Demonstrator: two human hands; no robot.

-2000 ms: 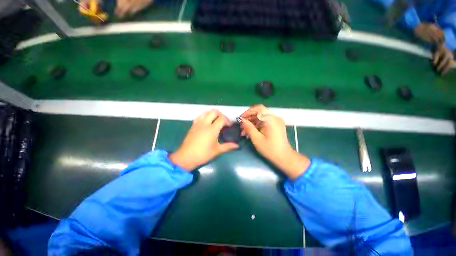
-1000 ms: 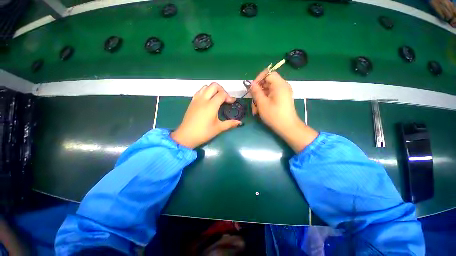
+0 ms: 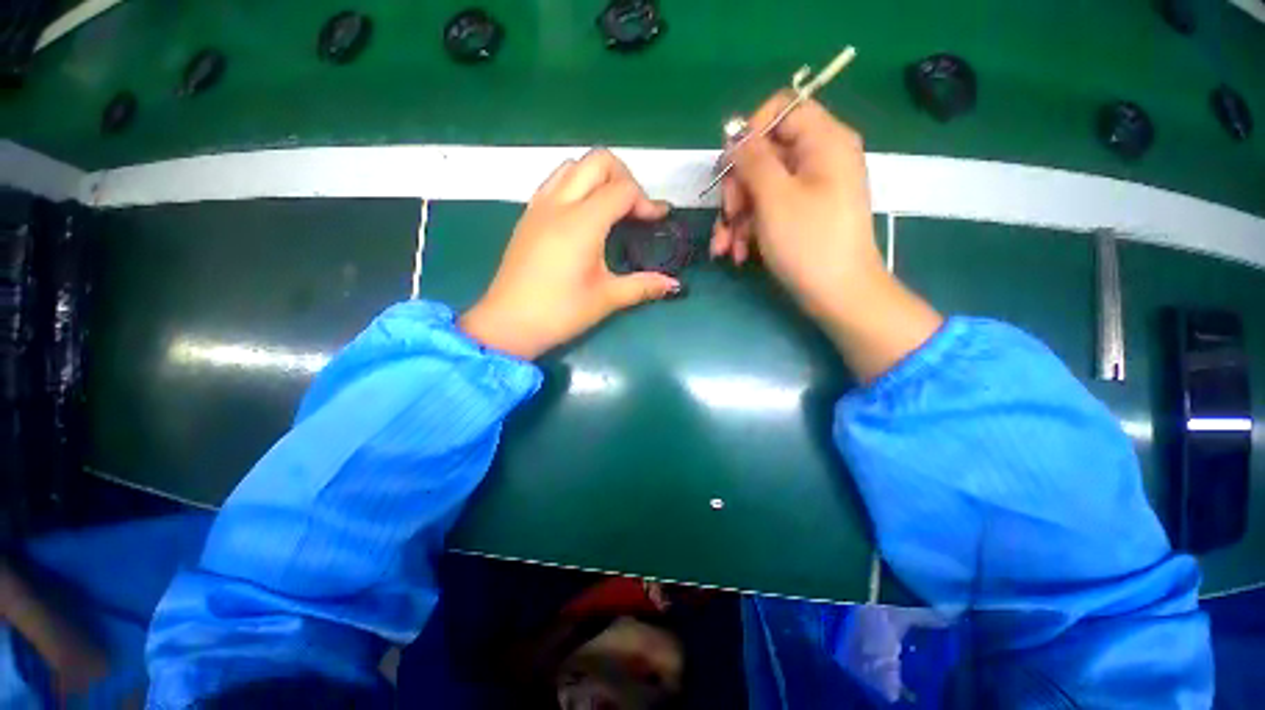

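Observation:
A round black unit with a ring-like centre is held between the thumb and fingers of my left hand, above the dark green bench near the white rail. My right hand grips a thin pointed tool with a pale cream end. Its tip points down and left, above the rail, apart from the unit. A small shiny piece shows at my right fingers; I cannot tell what it is.
Black discs lie spaced along the green belt beyond the white rail. At the right are a narrow silver strip and a glossy black rectangle. Black trays stand at the left. A tiny pale ring lies on the bench.
The tool and my right hand have moved up and right, away from the unit, and more of the tool shows. My left hand still holds the unit. The view has shifted down.

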